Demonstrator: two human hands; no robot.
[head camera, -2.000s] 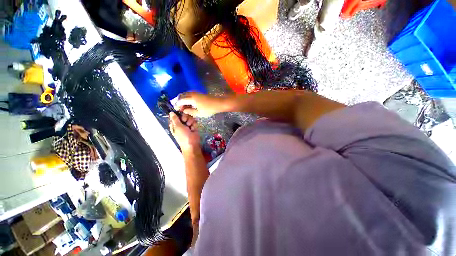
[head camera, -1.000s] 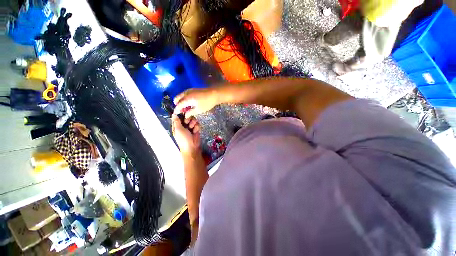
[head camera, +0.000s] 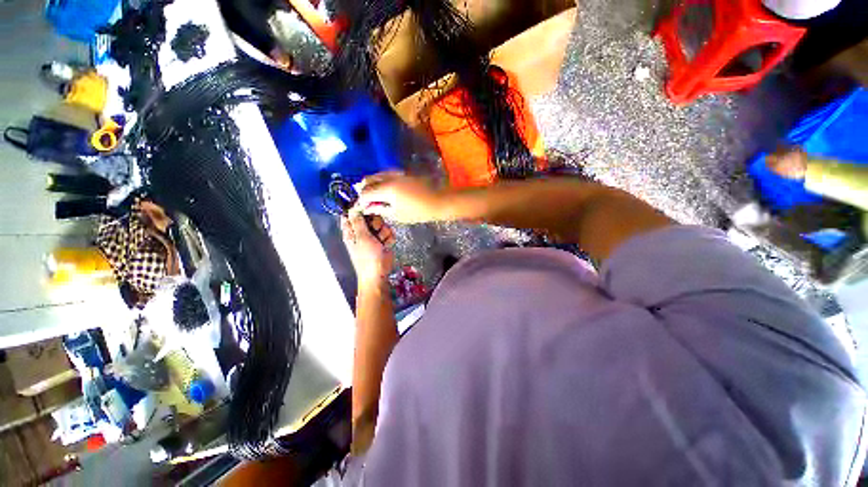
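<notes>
My left hand (head camera: 367, 243) is closed around a small dark piece, apparently the end of a black cable. My right hand (head camera: 400, 197) meets it from the right, its fingertips pinching the same piece. A small black looped part (head camera: 340, 193) sticks out beyond the fingertips, over the blue bin (head camera: 354, 143). Finer detail between the fingers is hidden. A thick heap of long black cables (head camera: 228, 209) runs along the white bench (head camera: 319, 357) to my left.
More black cables hang over a cardboard carton (head camera: 538, 57) and an orange stool (head camera: 447, 133) ahead. A red stool (head camera: 728, 48) stands at upper right. Another person's hand (head camera: 788, 164) is over a blue bin at right. A checked cloth (head camera: 133, 252) lies at the bench's back.
The view has shifted, bringing the red stool fully in. Another person's forearm and hand now show at the right. My hands stay together, with the black looped part turned slightly.
</notes>
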